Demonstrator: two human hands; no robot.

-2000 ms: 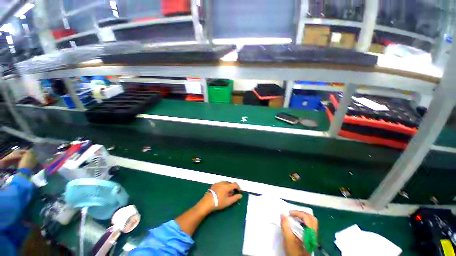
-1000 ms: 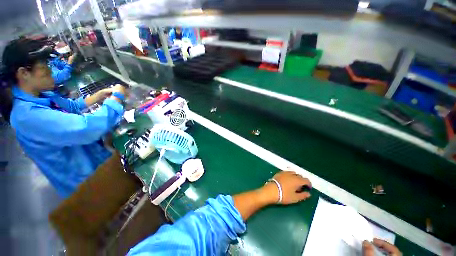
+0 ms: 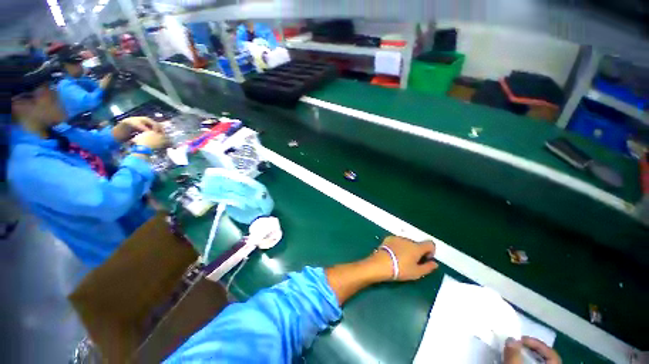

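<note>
My left hand (image 3: 409, 259), with a pale band on its wrist, rests on the green bench against the white rail. Its fingers are curled, with a dark spot between them; whether it holds anything is unclear. My right hand (image 3: 532, 351) is cut off by the bottom edge, over the white paper sheets (image 3: 459, 323). Something pale shows between its fingers, too blurred to name. Small electronic modules lie spaced along the dark green belt, one (image 3: 518, 256) beyond the papers and another (image 3: 350, 175) farther left.
A light-blue fan (image 3: 236, 195), a white-headed handheld fan (image 3: 265, 232) and a white vented box (image 3: 235, 151) stand left of my forearm. A person in a blue smock (image 3: 78, 185) works at the far left. A phone (image 3: 567, 153) lies on the far ledge.
The view has turned left, bringing in the neighbouring person and moving the right hand to the bottom edge. The green fitting and black box have left view. The modules have shifted slightly left along the belt.
</note>
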